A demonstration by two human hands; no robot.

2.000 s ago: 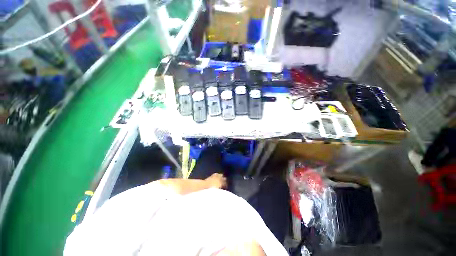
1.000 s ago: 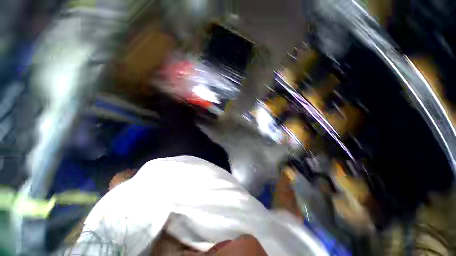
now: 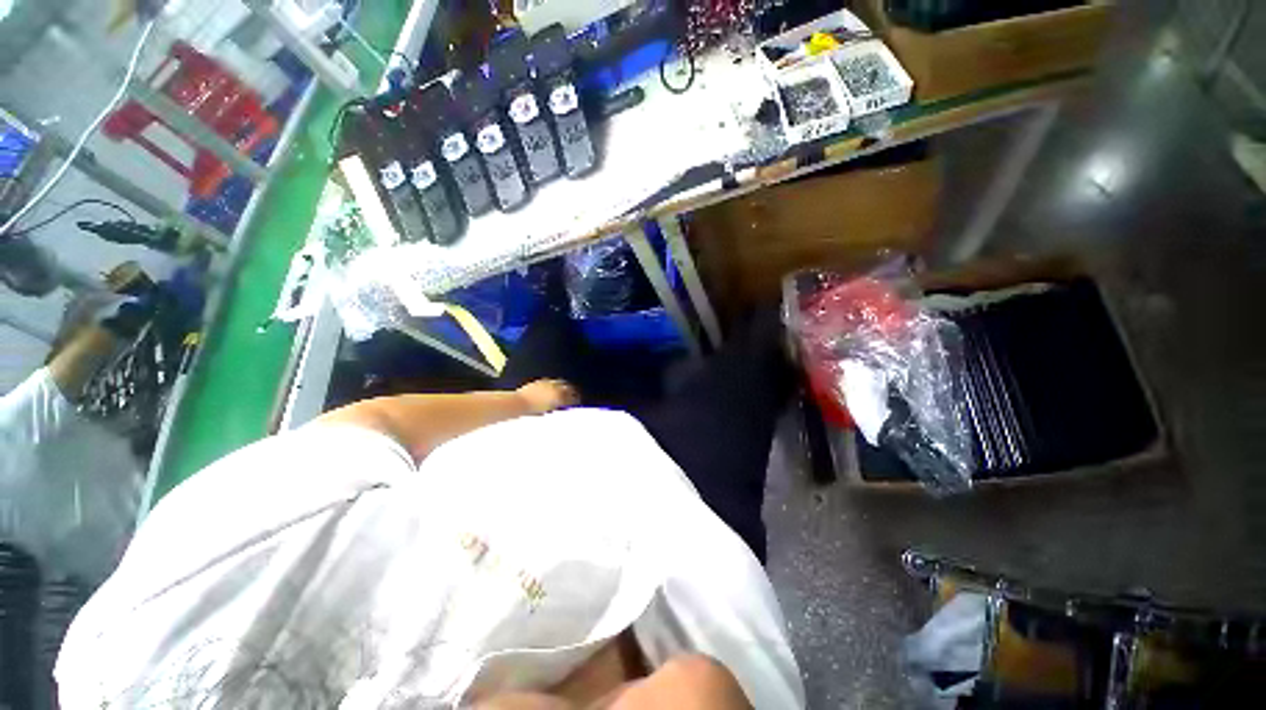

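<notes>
Several long black control box housings (image 3: 501, 164) lie side by side on the pale bench (image 3: 632, 174), each with a silver-white disc. My left hand (image 3: 553, 395) is small, low over my dark-trousered leg, below the bench edge and away from the housings. Its fingers are too small to read, and no held object shows. My right hand is not in view. A dark electric screwdriver or similar tool (image 3: 622, 100) lies right of the row, partly blurred.
Two screw bins (image 3: 812, 104) sit at the bench's right. A green conveyor (image 3: 229, 340) runs along the left, with another person's arm (image 3: 67, 372) beyond. A floor carton (image 3: 1030, 483) holds black parts and a plastic bag with red contents (image 3: 878, 333). A black frame is at lower right.
The view swung away to the right in a blur and came back, now tilted and further right than at first. My left hand stays low near my leg. The housings look unchanged.
</notes>
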